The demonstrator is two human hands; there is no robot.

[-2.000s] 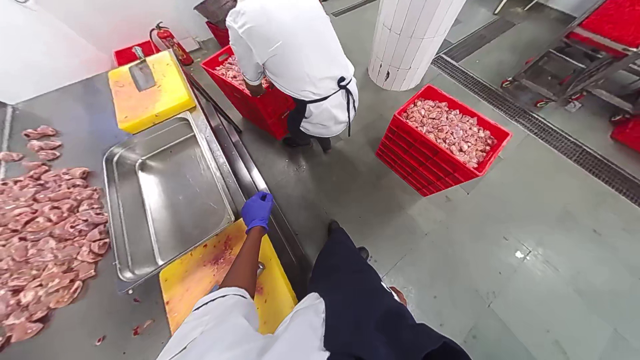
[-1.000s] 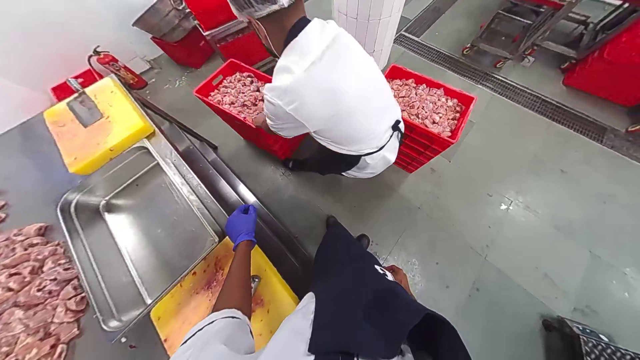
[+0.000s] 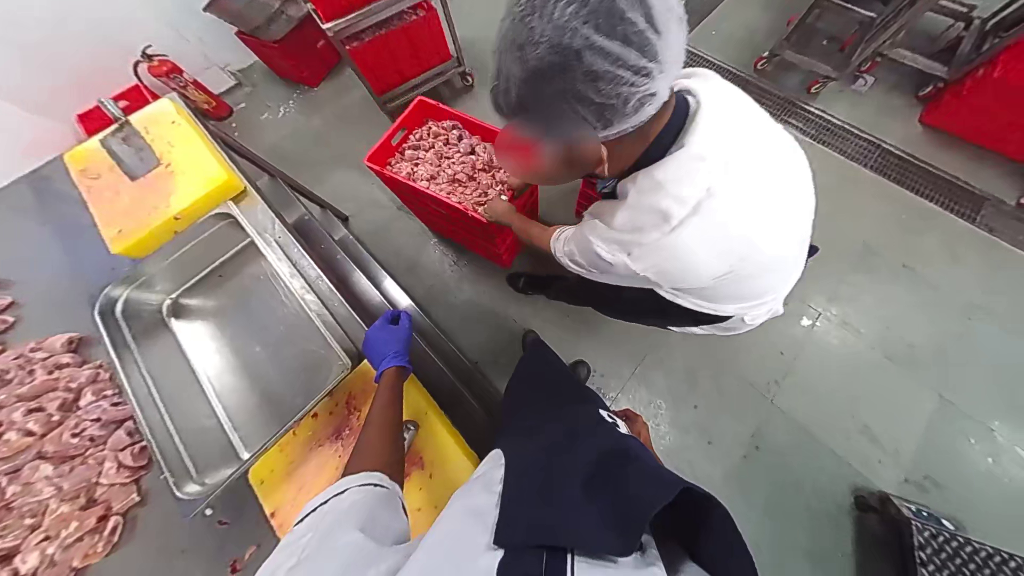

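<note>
My left hand, in a blue glove, rests closed at the steel table's edge, beside an empty steel pan; nothing shows in it. Under my forearm lies a yellow cutting board with red stains, and a metal handle shows on it. My right hand, bare, is at the side of my dark apron, partly hidden by it; its fingers cannot be made out. Raw meat pieces lie heaped on the table at the far left.
A co-worker in a hairnet and white coat bends over a red crate of meat pieces. A second yellow board holds a broad-bladed cleaver. Beyond are a fire extinguisher, a wheeled rack and a floor drain.
The co-worker has turned and come nearer, now side-on to me and hiding most of the second meat crate seen earlier. My left hand stays by the table edge. The view has shifted.
</note>
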